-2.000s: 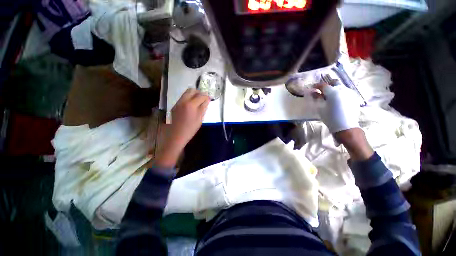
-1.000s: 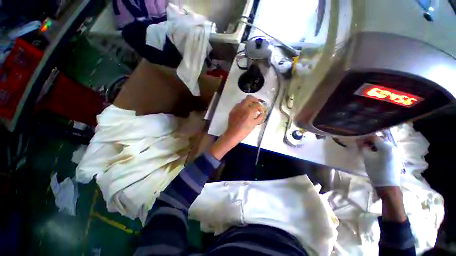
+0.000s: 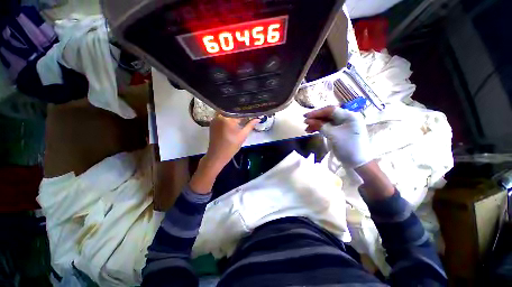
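The machine's dark control panel [image 3: 244, 61] with red digits 60456 hangs over the table and hides part of it. My left hand [image 3: 227, 137] is at the sewing point [image 3: 264, 123], its fingertips partly under the machine head; whether they hold a button cannot be told. My right hand [image 3: 343, 134], in a white covering with bare fingertips, is over the table's front edge, right of the sewing point, fingertips pinched together; anything between them is too small to see. A cream-white garment piece [image 3: 275, 196] lies across the lap, untouched by either hand.
Button wells [image 3: 203, 112] sit left and right [image 3: 315, 94] of the head. A blue holder with metal rods [image 3: 355, 104] is at the table's right. Cloth heaps lie left [image 3: 101, 213] and right [image 3: 415, 134]. A cardboard box [image 3: 95, 134] stands left.
My left hand has moved right from the left button well to the sewing point. My right hand has moved from the table's right end towards the sewing point. The view has turned.
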